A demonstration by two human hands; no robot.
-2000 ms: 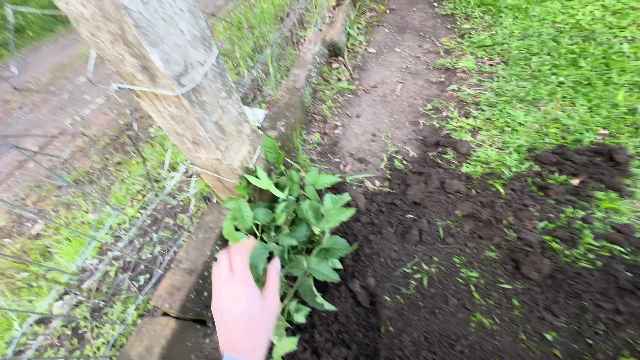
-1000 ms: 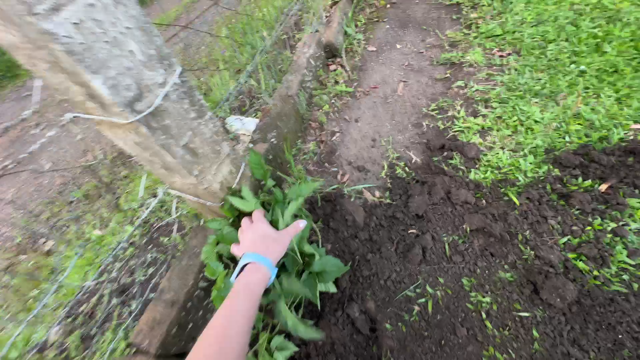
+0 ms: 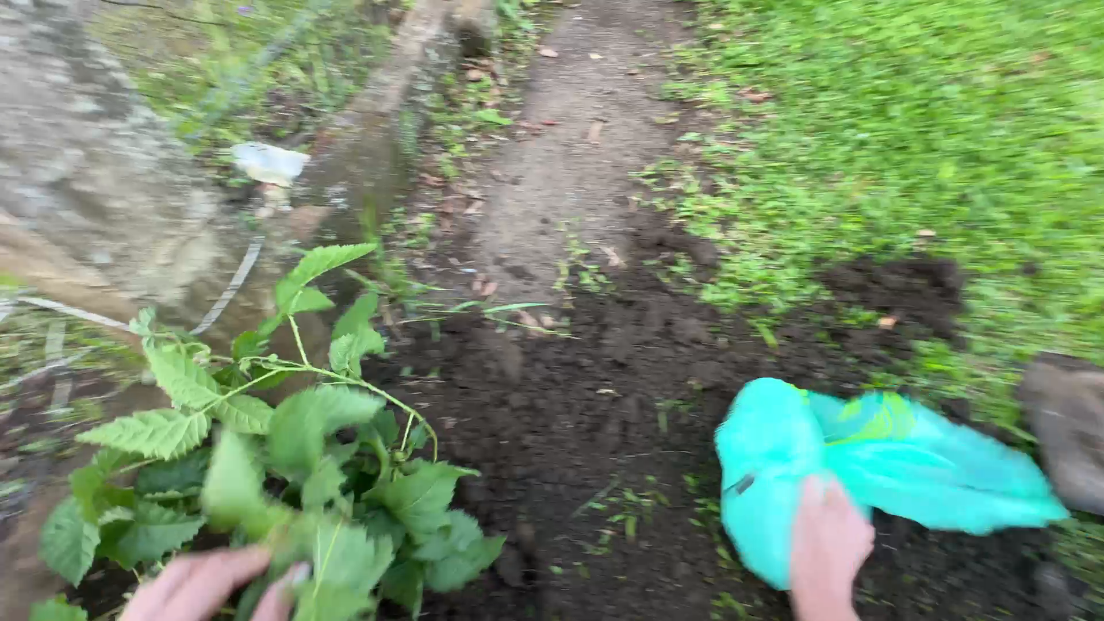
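Observation:
At the bottom left, my left hand (image 3: 211, 586) is among the leaves of a green leafy plant (image 3: 319, 431), its thumb and fingers closed around some foliage. The plant grows low beside the foot of a concrete post. On the right, my right hand (image 3: 830, 539) grips a turquoise plastic bag (image 3: 940, 461) by its gathered part, with the rest of the bag spread to the right over the soil. Motion blurs both hands, and the fingertips of the right one are partly hidden against the plastic.
The concrete post (image 3: 112, 164) with wire around it stands at the left, near a low concrete curb (image 3: 371, 129). Loose dark soil (image 3: 595, 405) lies between the plant and the grass (image 3: 931, 129). A brown object (image 3: 1069, 431), perhaps a shoe, is at the right edge.
My right hand and the turquoise bag have come into view on the right. My left hand, earlier spread over the plant, is now lower in the picture with its fingers around leaves.

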